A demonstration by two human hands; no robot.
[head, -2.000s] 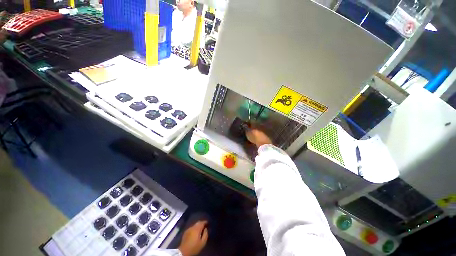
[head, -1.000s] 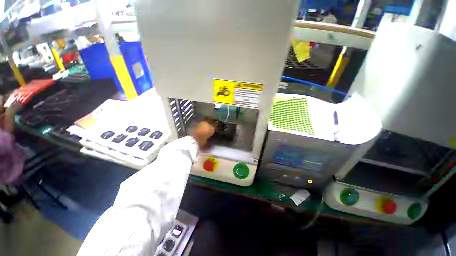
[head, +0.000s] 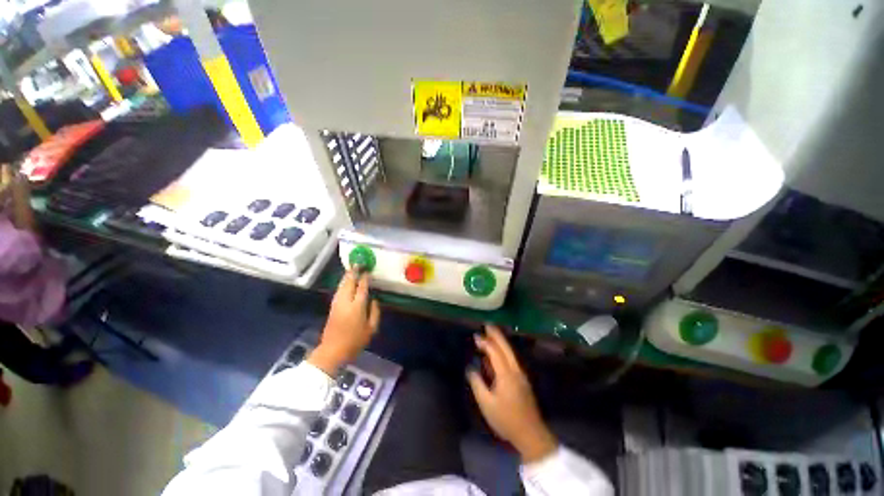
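The left press tester (head: 426,48) stands in front of me, its bay open. A dark test fixture (head: 437,201) sits inside; I cannot tell whether a unit lies in it. My left hand (head: 349,320) has its fingertips at the left green button (head: 361,258) and holds no visible unit. My right hand (head: 506,392) is below the bench edge, under the right green button (head: 480,281), not touching it, with fingers apart and nothing seen in it. A red emergency stop (head: 415,270) is between the buttons.
A lap-side tray (head: 380,373) with black units lies partly under my left arm. White bench trays (head: 291,160) are left of the press. A grey display box (head: 601,254) and the right press tester (head: 751,334) stand right. Stacked blister trays (head: 669,475) are lower right.
The hand that was in the press bay is out of it. My left hand is at the green button and my right hand shows below the bench edge. The camera view has turned right.
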